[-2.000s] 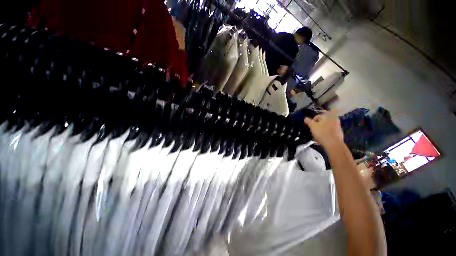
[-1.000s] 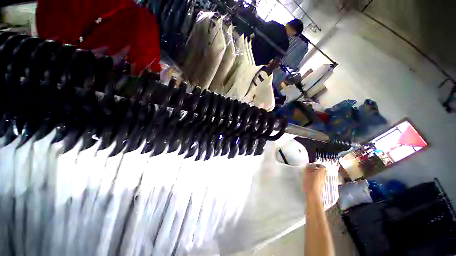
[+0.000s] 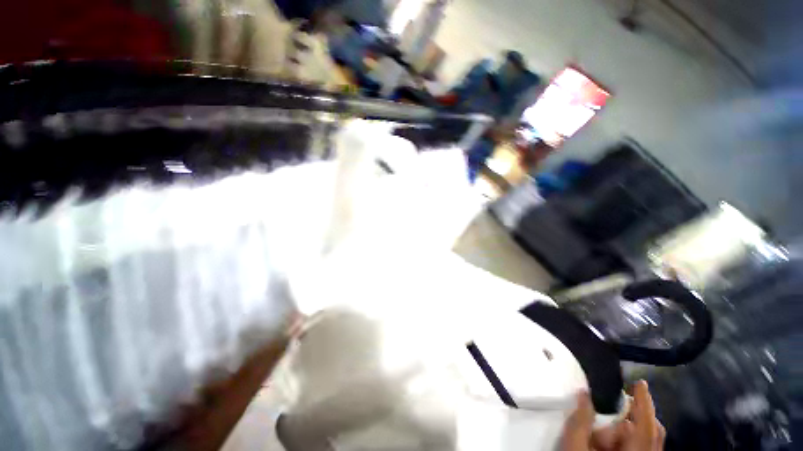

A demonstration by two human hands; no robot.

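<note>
A white garment (image 3: 414,352) on a black hanger (image 3: 585,348) lies across the lower middle, its large curved hook pointing right. A short black strip shows inside its neckline. My right hand (image 3: 614,425) is at the bottom edge, cut off, with its fingers around the neck end of the hanger. A blurred brown shape at lower left may be my left forearm, with a small skin-coloured patch at the garment's edge that may be my left hand (image 3: 298,324); its grip is hidden.
Bagged white garments (image 3: 132,282) hang in a close row at left on a metal rail (image 3: 387,107). Unbagged white garments (image 3: 440,176) hang beyond the rail's end. Dark garments (image 3: 607,207) and glossy plastic are at right. Red cloth (image 3: 79,35) is at upper left.
The view has swung right and blurred. My right hand has moved from the white garments beyond the rail's end to the bottom right, now with a garment on its hanger in the foreground.
</note>
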